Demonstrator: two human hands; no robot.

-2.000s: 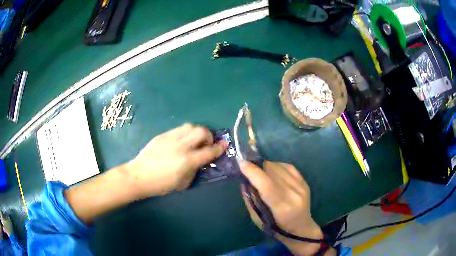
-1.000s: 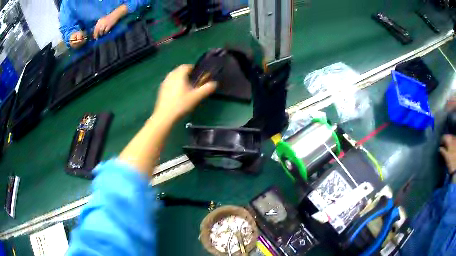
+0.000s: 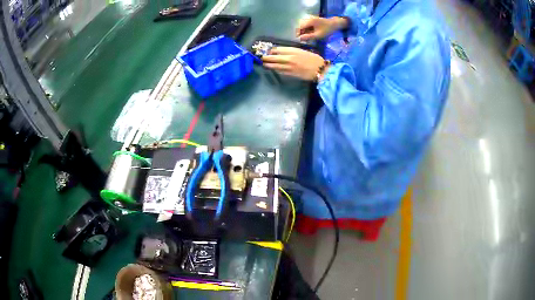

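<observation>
Neither of my hands is in view. Blue-handled pliers lie jaws-away on a pale block on top of the black feeder box. The solder wire spool, with green rims, is at the box's left. The brown round pot with crumpled white filling is cut off by the bottom edge. A small black tray of silvery parts lies below the box, with a yellow stick beside it. The soldering iron is not visible.
A blue bin stands across the mat. A person in a blue smock works at the right with both hands over a phone part. A black fan, a clear plastic bag and a hanging black cable also show.
The view has swung to the right. My left hand, first at the phone assembly and then reaching by the black duct, is out of the picture. My right hand and the iron left view earlier.
</observation>
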